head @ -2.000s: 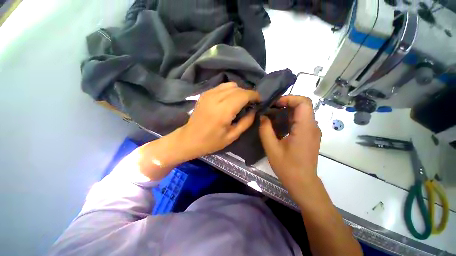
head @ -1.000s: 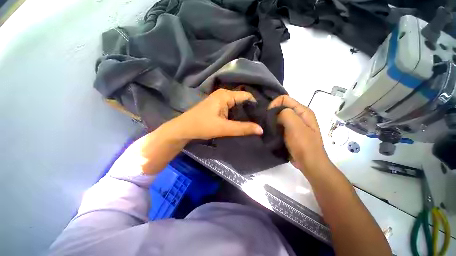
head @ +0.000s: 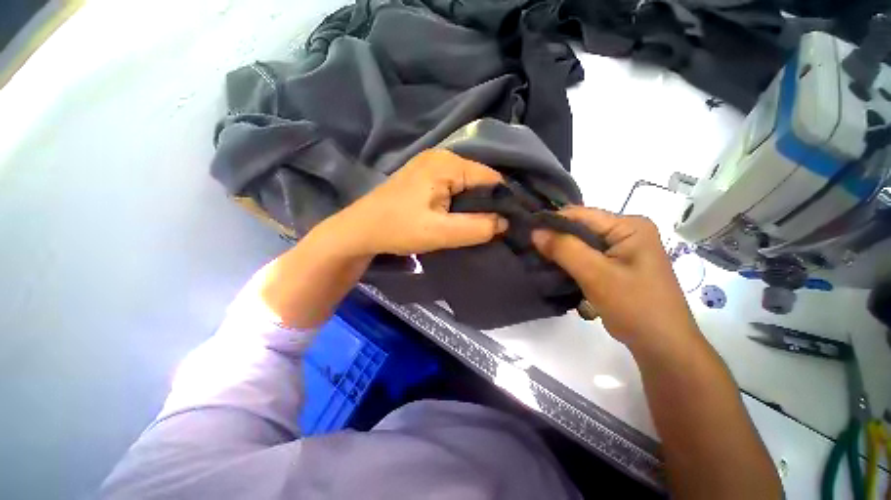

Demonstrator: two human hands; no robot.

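A dark grey garment [head: 342,88] lies in a soft heap on the white table, its near part hanging towards the front edge. My left hand [head: 420,207] pinches a dark folded edge [head: 523,217] of it between thumb and fingers. My right hand [head: 615,264] pinches the same edge just to the right. The fingertips of both hands are close together. Whether a zipper lies in the fold cannot be told.
The sewing machine head [head: 796,146] stands at the right. Black thread snips [head: 801,340] and scissors with green and yellow loops [head: 852,454] lie right of my right arm. A ruler tape [head: 508,376] runs along the front edge. A blue crate [head: 342,366] is below. More dark cloth [head: 664,39] lies behind.
The view has shifted, so the machine and scissors sit further right. My hands have turned the cloth, and a folded edge is now stretched between them. The near cloth is spread flatter.
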